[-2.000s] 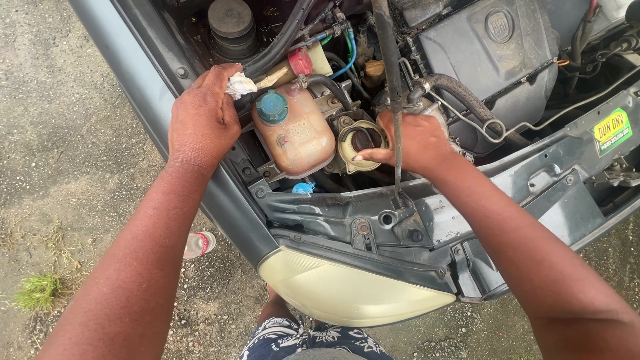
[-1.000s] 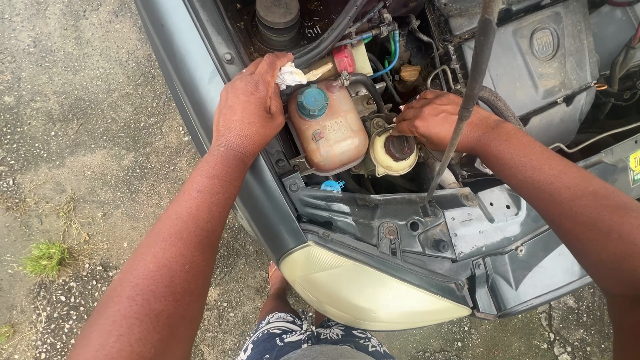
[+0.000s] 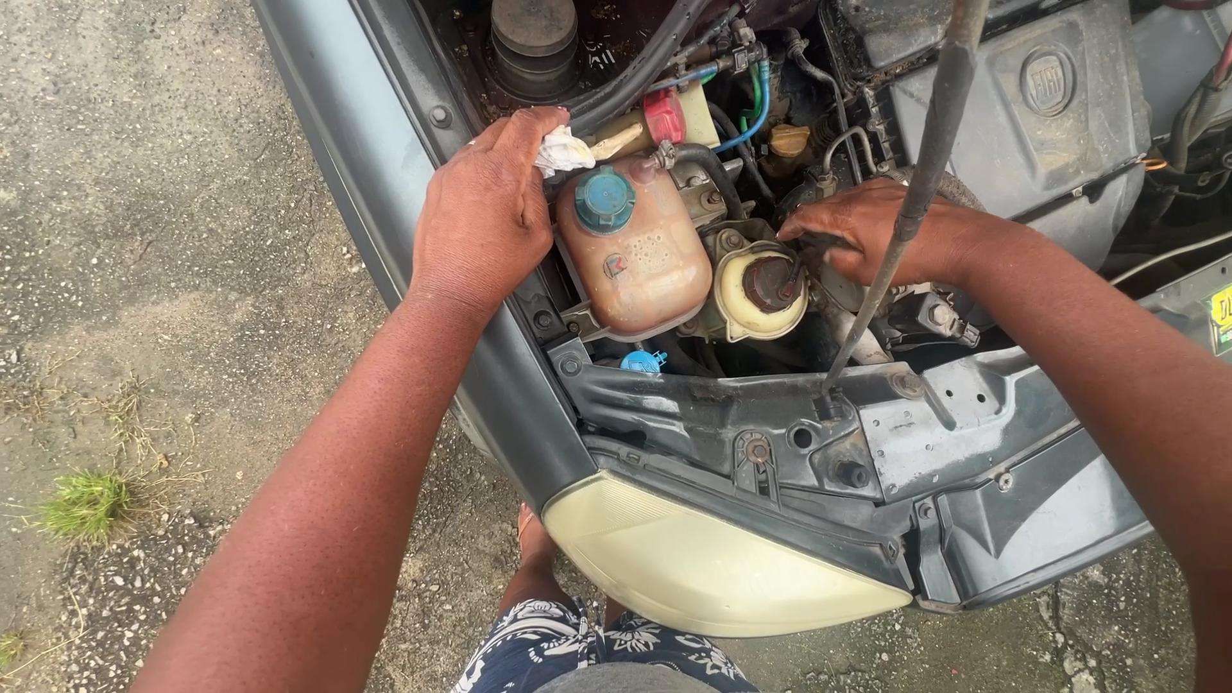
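My left hand (image 3: 486, 207) grips a crumpled white cloth or tissue (image 3: 563, 152) at the fender side, just left of the coolant expansion tank (image 3: 640, 260) with its blue cap (image 3: 604, 199). My right hand (image 3: 866, 231) is right of a cream fluid reservoir (image 3: 760, 322), its fingers bent toward the reservoir's upper right edge; whether they touch it or hold anything cannot be told. A dark cap (image 3: 772, 283) sits on that reservoir.
The hood prop rod (image 3: 910, 207) crosses in front of my right wrist. Around lie a blue washer cap (image 3: 643, 362), a red cap (image 3: 664, 116), hoses, the engine cover (image 3: 1030, 125), the front crossmember (image 3: 712, 414) and a yellowed headlight (image 3: 712, 558).
Two seconds ago the cream reservoir's mouth looked open with my right thumb over it; the dark cap now sits there and my right hand is off to its right. The view has shifted.
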